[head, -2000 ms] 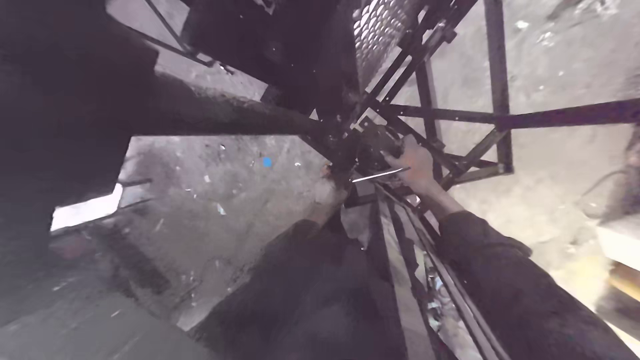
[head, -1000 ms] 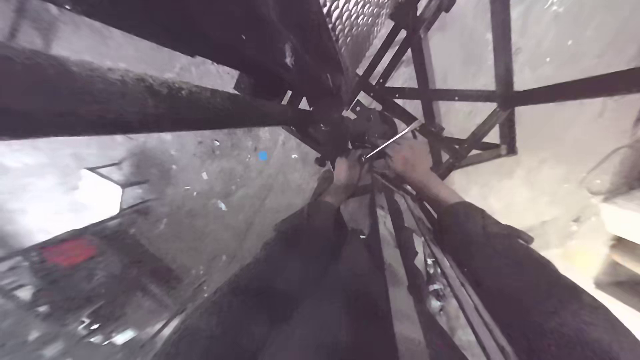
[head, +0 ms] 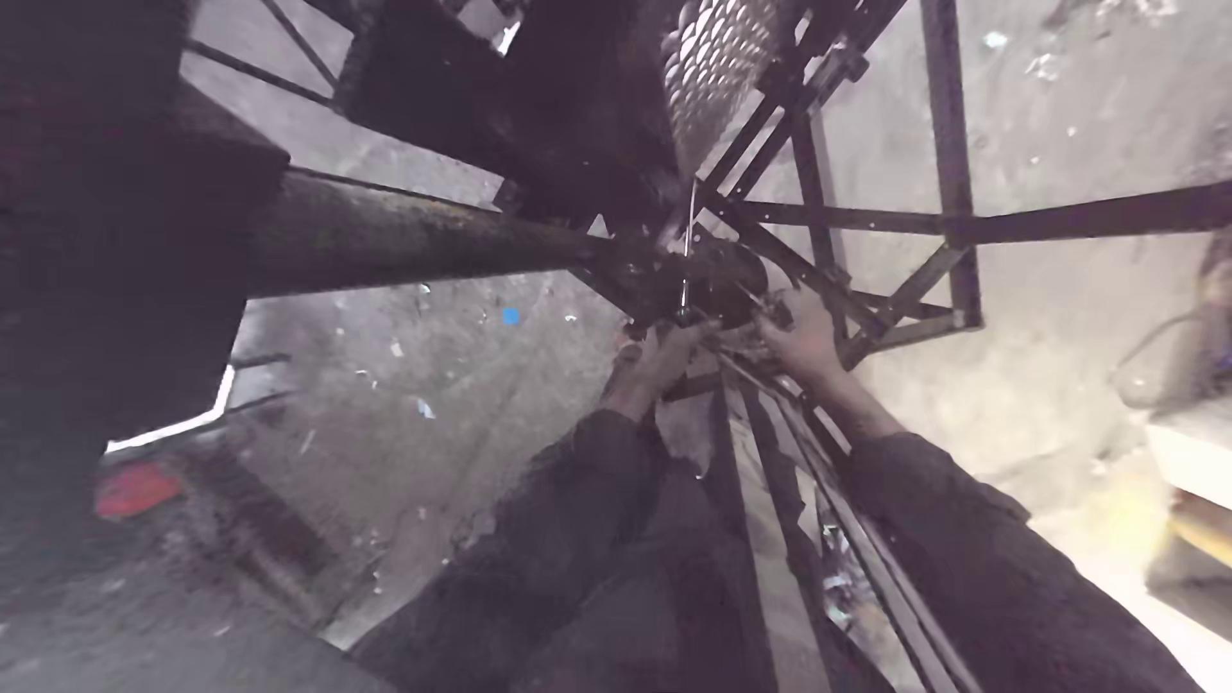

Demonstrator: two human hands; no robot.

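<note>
My left hand point(head: 661, 361) is at a dark metal assembly point(head: 717, 274) in the middle of the view, its fingers bent near the lower end of a thin shiny rod point(head: 687, 245). That rod stands almost upright in the picture; whether the left fingers grip it is unclear. On the right side of the same assembly is my right hand point(head: 804, 332), with thumb and fingers curled around or beside a small part that is too dark to name. Both forearms are in dark sleeves. Narrow metal bars point(head: 760, 500) run from below the hands toward my body.
A thick dark metal beam point(head: 423, 236) comes in from the left. Angle-iron framework point(head: 953, 226) stands at the right, and a textured metal sheet point(head: 717, 67) is above. A blue scrap point(head: 511, 316) and debris lie on the concrete floor point(head: 452, 385). A pale block point(head: 1193, 452) is at the right edge.
The thin shiny rod, slanted between my hands a second ago, now points up the picture. My right hand has moved off the rod and a little lower, beside the assembly.
</note>
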